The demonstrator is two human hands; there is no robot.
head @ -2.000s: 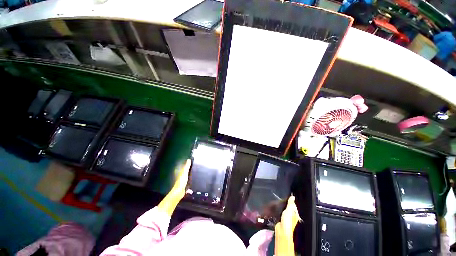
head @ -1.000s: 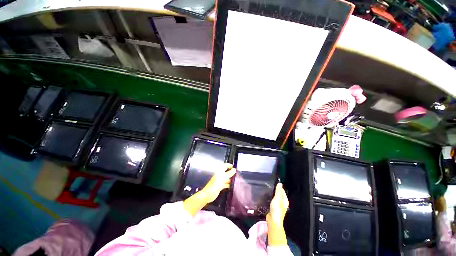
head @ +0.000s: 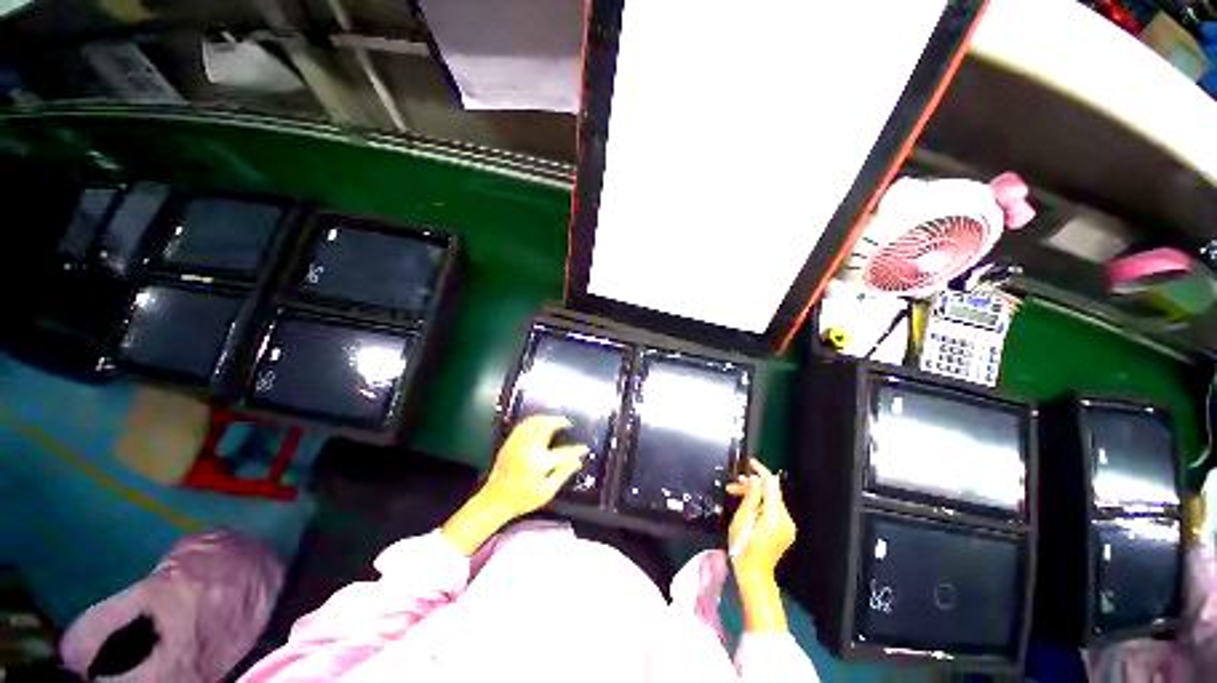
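A black two-pocket tray point(head: 625, 339) lies in front of me with two dark glossy tablet units side by side. The left unit point(head: 574, 387) and the right unit point(head: 687, 434) both lie in their pockets, with white glare on the glass. My left hand point(head: 531, 467) is over the lower part of the left unit, fingers curled; I cannot tell if it touches. My right hand point(head: 758, 518) is at the tray's lower right edge, with a thin pale stick between the fingers.
Tray stacks with screens stand at left point(head: 350, 320) and right point(head: 945, 447), another farther right point(head: 1129, 514). A large white-faced panel point(head: 747, 160) stands behind the tray. A pink and white fan point(head: 928, 240) and calculator point(head: 964, 336) are right of it. Another person's pink sleeve point(head: 180, 607) shows lower left.
The right unit, tilted and held earlier, now lies flat in the tray. My left hand has moved off its edge to the left unit. The view has shifted downward.
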